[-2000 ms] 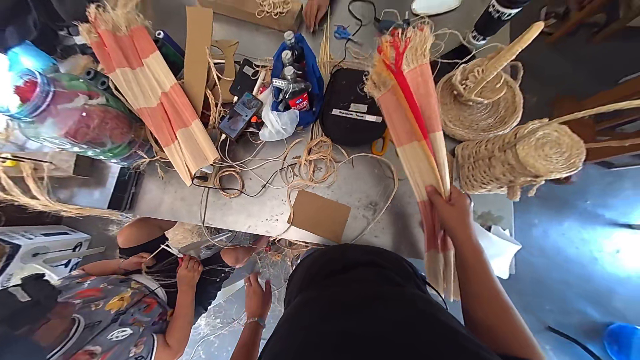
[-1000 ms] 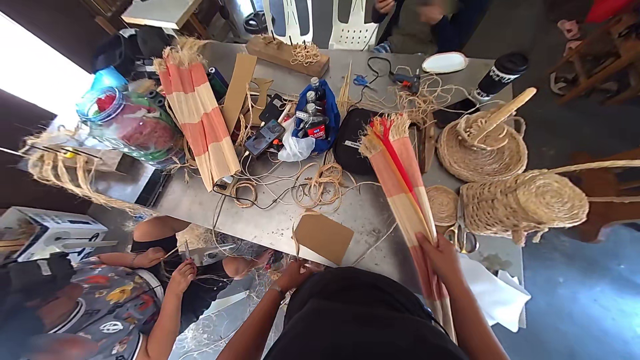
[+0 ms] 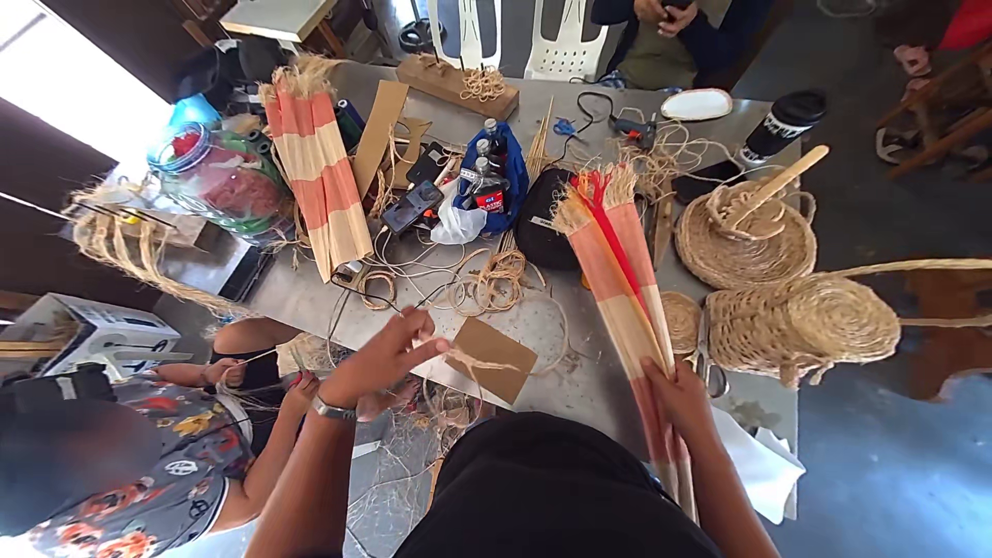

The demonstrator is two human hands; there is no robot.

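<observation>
My right hand [image 3: 676, 395] grips a folded bundle of striped pink and cream woven fibre cloth [image 3: 620, 310] with a frayed top and red and orange strands along it. My left hand [image 3: 387, 353] is raised over the table's near edge, wearing a wristband; a thin pale fibre strand [image 3: 484, 362] trails from its fingertips, above a brown cardboard piece [image 3: 500, 353]. A second striped cloth bundle [image 3: 318, 170] lies on the table at the left. Coils of cord [image 3: 496, 283] lie between the two bundles. Scissors [image 3: 717, 380] rest beside my right hand, partly hidden.
Woven rope baskets [image 3: 806, 325] and a round woven piece [image 3: 744, 240] stand at the right. A blue bag of bottles [image 3: 496, 178], a glue gun [image 3: 635, 130], a large jar [image 3: 225, 178] and a black tumbler [image 3: 783, 124] stand farther back. A co-worker [image 3: 139, 457] sits close by at the left.
My left hand has risen from beside my body to above the table's near edge. My right hand keeps its hold on the striped bundle. The view has tilted to show more beyond the table.
</observation>
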